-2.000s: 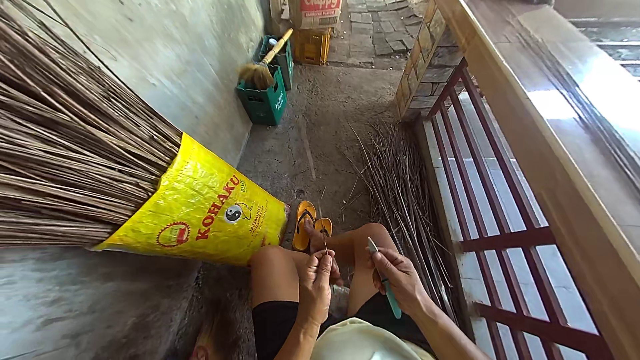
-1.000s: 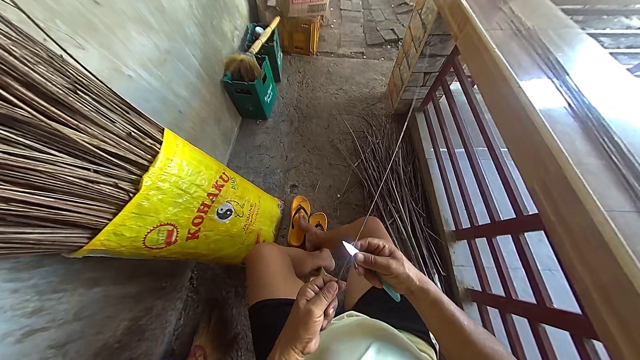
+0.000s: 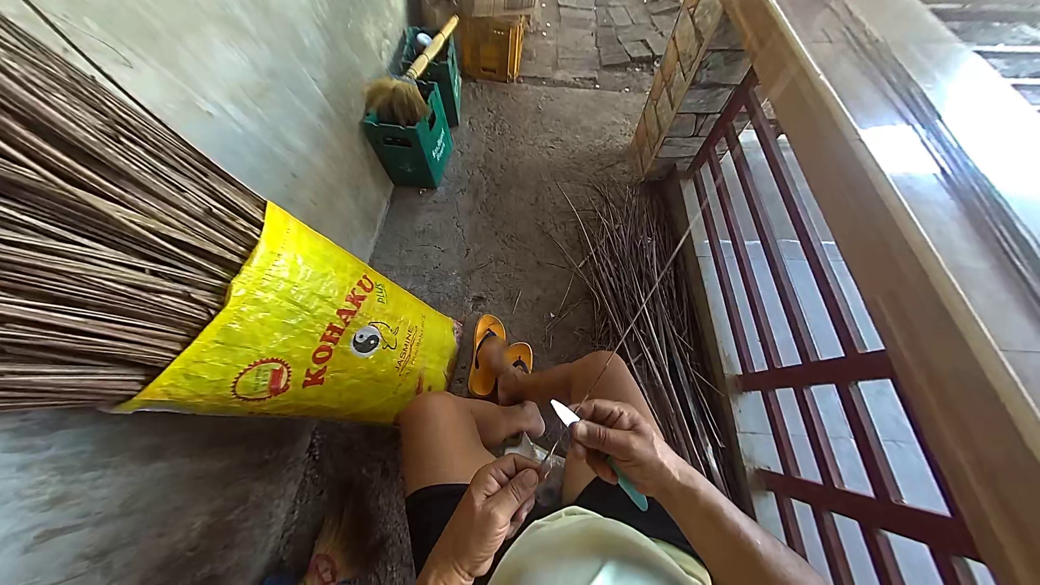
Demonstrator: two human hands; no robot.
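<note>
My left hand [image 3: 502, 501] pinches the lower end of a thin palm midrib stick [image 3: 650, 294] between thumb and fingers, over my lap. The stick slants up and right from there, past my right hand, toward the railing. My right hand [image 3: 621, 443] grips a small knife [image 3: 631, 490] with a teal handle, its short pale blade pointing up and left beside the stick. To the left, a yellow woven sack [image 3: 325, 325] lies tilted, stuffed with long brown sticks [image 3: 106, 236]. Another loose pile of sticks [image 3: 650, 317] is on the ground right of my knees.
Orange flip-flops [image 3: 487, 355] are by my feet. Ahead stand green plastic crates [image 3: 410, 154] with a soft broom [image 3: 398, 99] on top, and a yellow crate [image 3: 493, 47]. A concrete wall [image 3: 317, 106] runs on the left, a dark red metal railing [image 3: 812, 377] and tiled ledge [image 3: 886, 203] on the right.
Two seconds ago the hands were apart, with the knife pointing up. The right hand has since come closer to the left, and the long stick now shows slanting up right, as one second ago.
</note>
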